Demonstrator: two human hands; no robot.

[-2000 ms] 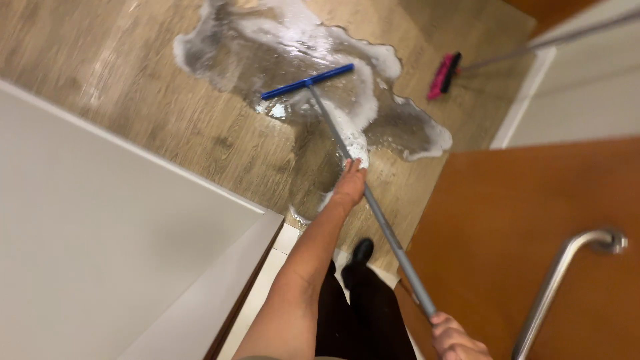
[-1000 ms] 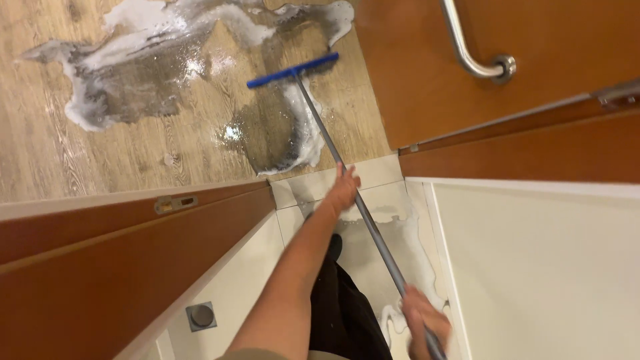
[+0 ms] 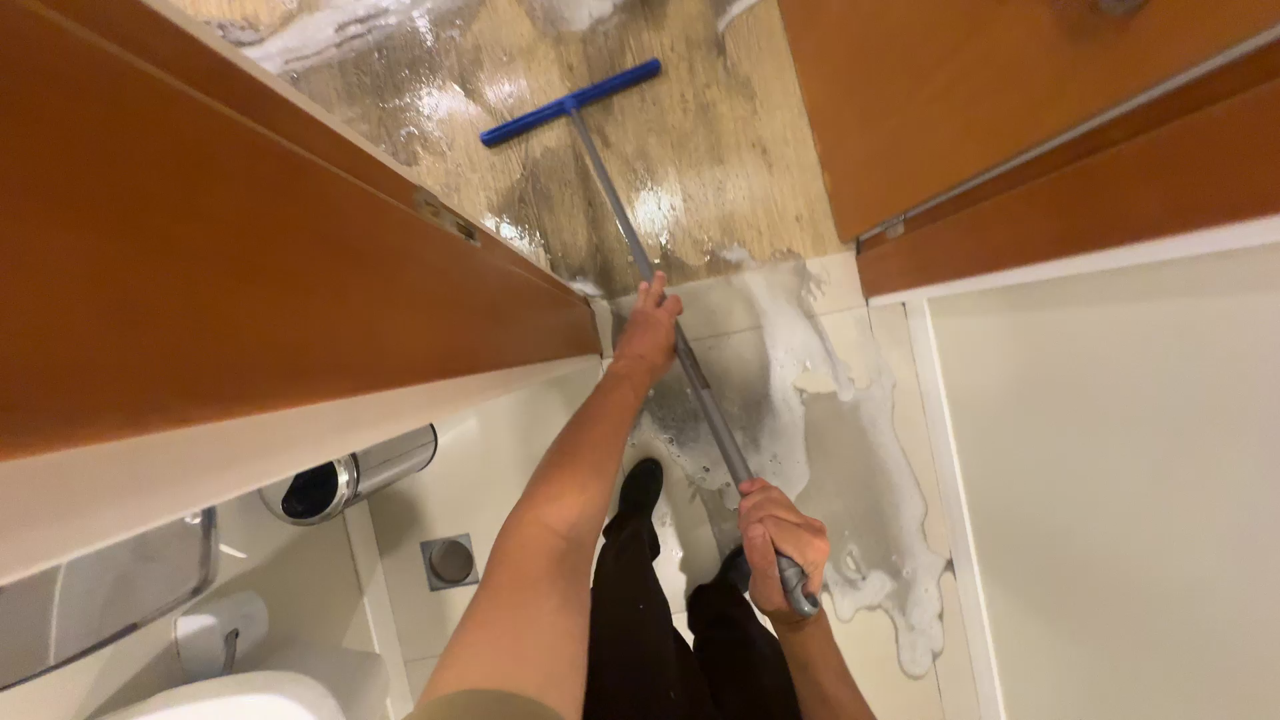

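My left hand (image 3: 650, 325) holds the grey pole (image 3: 712, 410) of a floor squeegee around its middle. Near the pole's end, my right hand (image 3: 783, 548) is wrapped around the grip. The squeegee's blue head (image 3: 570, 103) lies at a slant on the wet wood-look floor (image 3: 720, 170) beyond the doorway. White soap foam (image 3: 790, 380) and murky water spread over the pale tiles around the threshold, beside and under the pole. My feet in black shoes (image 3: 641, 487) stand on the tiles just below.
Orange-brown wooden doors or panels flank the doorway, one at the left (image 3: 250, 250) and one at the right (image 3: 960, 90). At lower left are a metal pedal bin (image 3: 395, 462), a floor drain (image 3: 450, 562), a toilet paper roll (image 3: 215, 632) and a white toilet (image 3: 240, 700).
The squeegee has been drawn back from the foamy patch toward the doorway, both hands staying on its pole. Foam and water now reach across the threshold tiles. The view has shifted strongly.
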